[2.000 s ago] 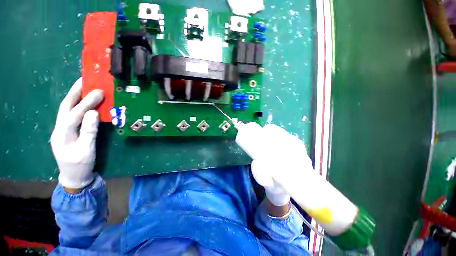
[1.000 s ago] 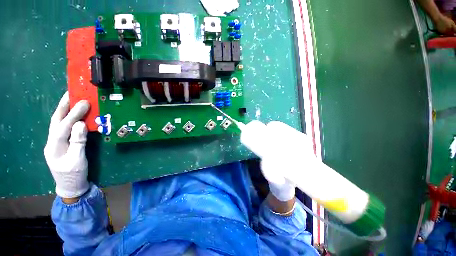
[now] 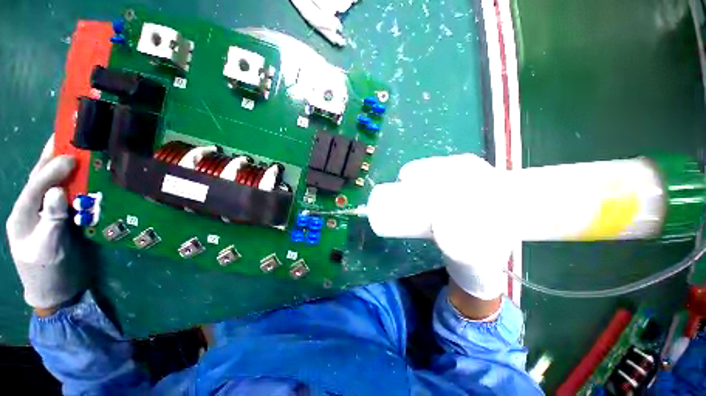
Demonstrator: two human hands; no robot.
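Observation:
A green circuit board (image 3: 209,116) lies on the bench, turned at an angle, with a black transformer (image 3: 224,199) across its middle. A red bar (image 3: 87,58) runs along its left side. My left hand (image 3: 48,232), in a white glove, grips the lower end of the red bar. My right hand (image 3: 474,247), also gloved, holds the white glue syringe (image 3: 573,203) nearly level, its green cap to the right. The needle tip is at the small blue parts (image 3: 308,228) right of the transformer. White glue shows around the blue parts (image 3: 83,209) at the board's lower left.
The green bench mat (image 3: 433,93) is spotted with glue. A white cloth (image 3: 325,17) lies beyond the board. A green belt (image 3: 596,93) with a white-and-red edge (image 3: 503,85) runs on the right. The clear air hose (image 3: 604,292) curves below the syringe. Another board with a red bar (image 3: 594,352) is at lower right.
The board has turned clockwise and its transformer leans the other way. The syringe has swung from diagonal to nearly level, and its needle has moved from the transformer's lower edge to the blue parts.

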